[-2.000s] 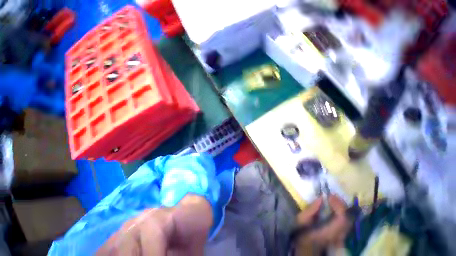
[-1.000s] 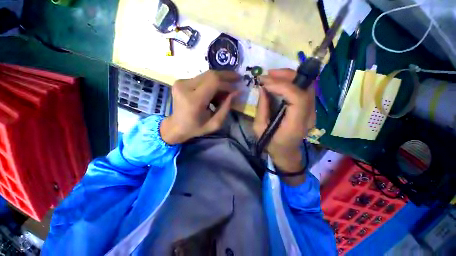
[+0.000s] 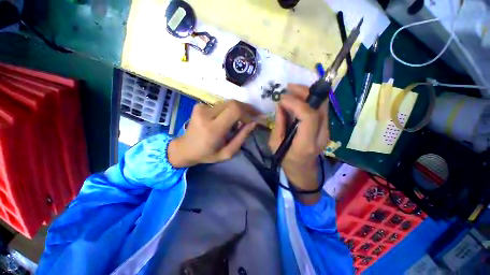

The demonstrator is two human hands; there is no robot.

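Observation:
My left hand [image 3: 212, 131] has thumb and fingertips close together at the board's front edge; whether a tiny part is pinched there is too small to tell. My right hand [image 3: 303, 126] holds the soldering iron [image 3: 321, 88], its metal tip pointing up and right, away from the work. A small dark part with a round end [image 3: 275, 92] is at the right fingertips. The round black watch case [image 3: 240, 63] lies open on the white sheet. The display module [image 3: 180, 19] lies to its left with a thin flex cable [image 3: 203, 43].
Red trays [image 3: 40, 145] stand stacked at left, with a white parts tray [image 3: 144, 99] beside the board. A purple tool [image 3: 336, 105], a black stick [image 3: 346, 45], a yellow card [image 3: 370, 123] and a tape ring [image 3: 400, 107] lie right. A filled red tray [image 3: 376, 225] is at lower right.
The view has swung from the trays down to the work. Since one second ago, my left hand has lowered slightly. The iron is still in my right hand.

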